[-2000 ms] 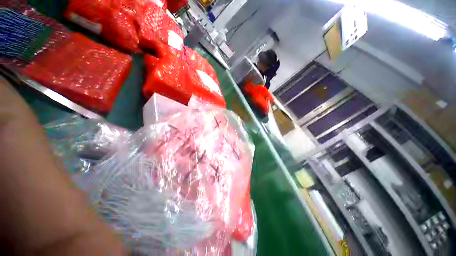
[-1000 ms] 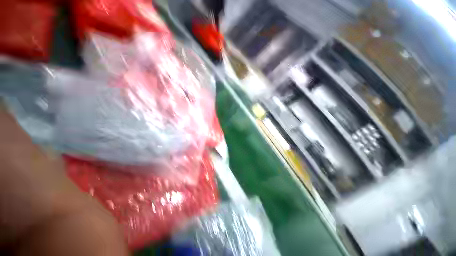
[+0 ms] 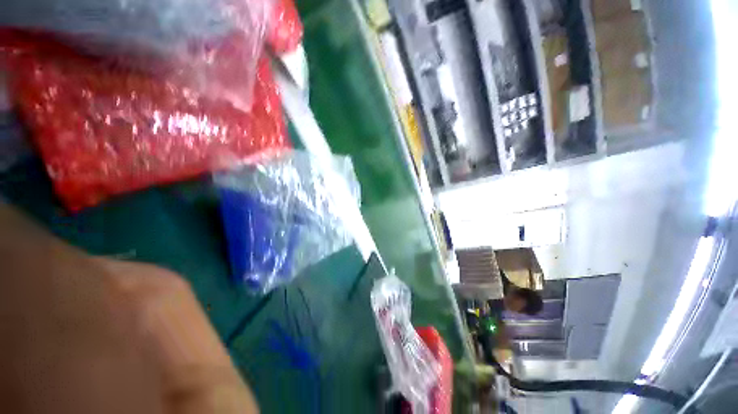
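Observation:
A large, blurred bare hand [image 3: 121,323] fills the lower left, very close to the camera and cut off by the edge. I cannot tell which of my hands it is, or whether it holds anything. Beyond it on the green bench [image 3: 162,234] lie a red bubble-wrap bag [image 3: 154,121] and a clear plastic bag with blue wires inside [image 3: 271,218]. Loose blue wires [image 3: 293,344] lie below the clear bag. My other hand is not in view.
The picture is turned strongly sideways. Clear plastic [image 3: 162,32] covers part of the red bag. A clear bag with reddish parts [image 3: 400,335] lies at the bench edge. Beyond are the green conveyor [image 3: 396,194], shelves [image 3: 494,81], a person [image 3: 522,303] and a black cable [image 3: 583,386].
The view has swung and tilted further, so the bags have shifted up and left. The blue wires, the reddish-part bag and the person at the lower right have come into view. The blurred hand stays lower left.

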